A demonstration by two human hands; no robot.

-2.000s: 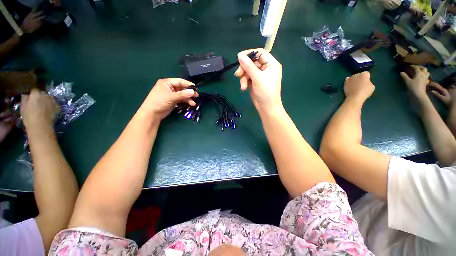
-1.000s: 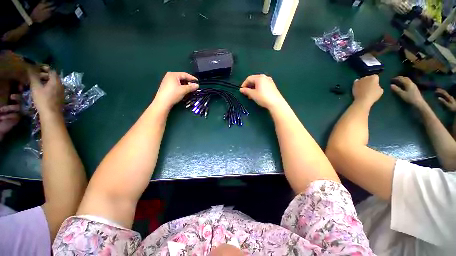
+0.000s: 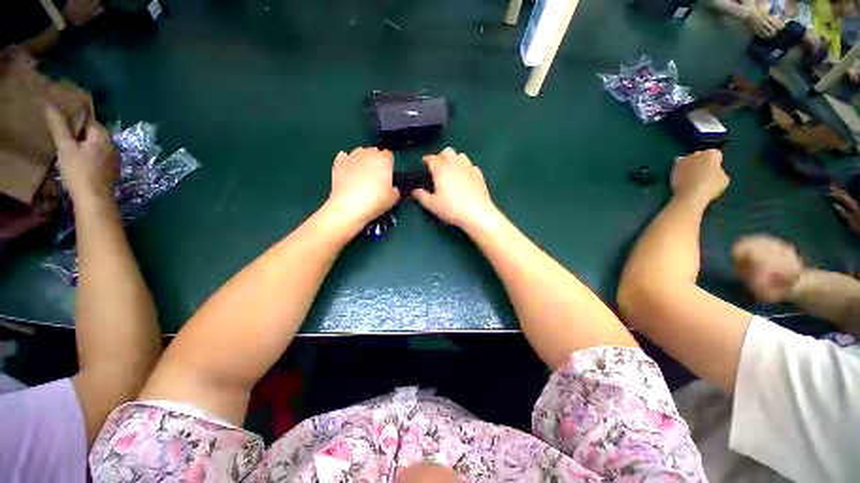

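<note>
My left hand (image 3: 366, 187) and my right hand (image 3: 453, 187) are close together over the green table, both on the black cable bundle (image 3: 412, 182). A dark stretch of the cords shows between the hands. Some shiny purplish plug tips (image 3: 381, 226) stick out below my left hand; the rest of the bundle is hidden under the hands. Both hands are curled with the fingers bent down onto the cords. A black gift box (image 3: 411, 118) with small pale print stands just beyond my hands, not touched.
Clear polybags lie left (image 3: 151, 170) and right (image 3: 647, 87). Neighbours' arms reach in at both sides. A black box with a white label (image 3: 705, 124), a small dark lump (image 3: 643, 175) and a pale post (image 3: 550, 45) are farther out.
My hands have moved from wide apart to close together on the cables, now covering most of them. The single cord stretched between my hands one second ago no longer shows separately.
</note>
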